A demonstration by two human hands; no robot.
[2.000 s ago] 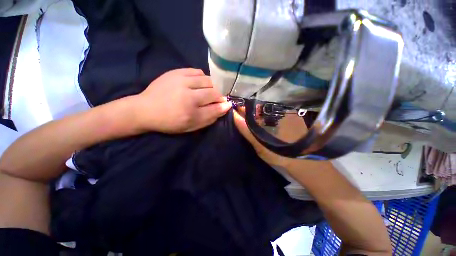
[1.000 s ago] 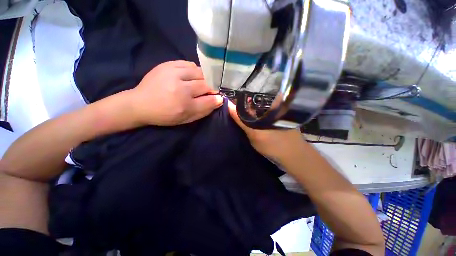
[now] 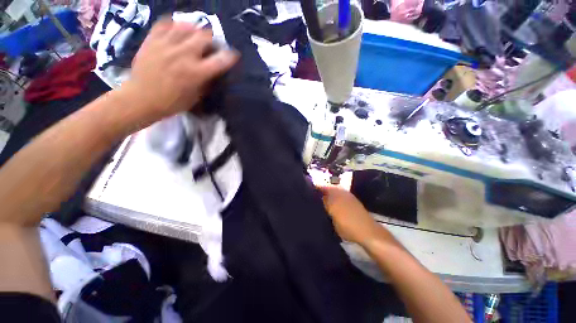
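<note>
The black panel (image 3: 271, 183) runs from the back of the table past the needle area and down over the lap. My left hand (image 3: 180, 66) is raised over the left side of the table, blurred, with fingers curled on black cloth. My right hand (image 3: 344, 211) lies at the panel's right edge, just below the presser foot (image 3: 335, 175); its fingertips are partly hidden, so its grip is unclear. A white panel (image 3: 215, 164) with black strips hangs beside the black panel on the left. The white sewing machine (image 3: 410, 145) stands at the right.
A black cloth pad (image 3: 385, 194) lies on the machine bed. A white cup with pens (image 3: 336, 57) stands behind the machine head. A blue bin (image 3: 404, 63) is at the back. Pink cloth (image 3: 537, 246) lies at the right. Mixed white and black pieces (image 3: 104, 271) heap at lower left.
The view has lifted and shows more of the workshop. My left hand has left the needle area and moved up and left with black cloth. My right hand stays near the foot.
</note>
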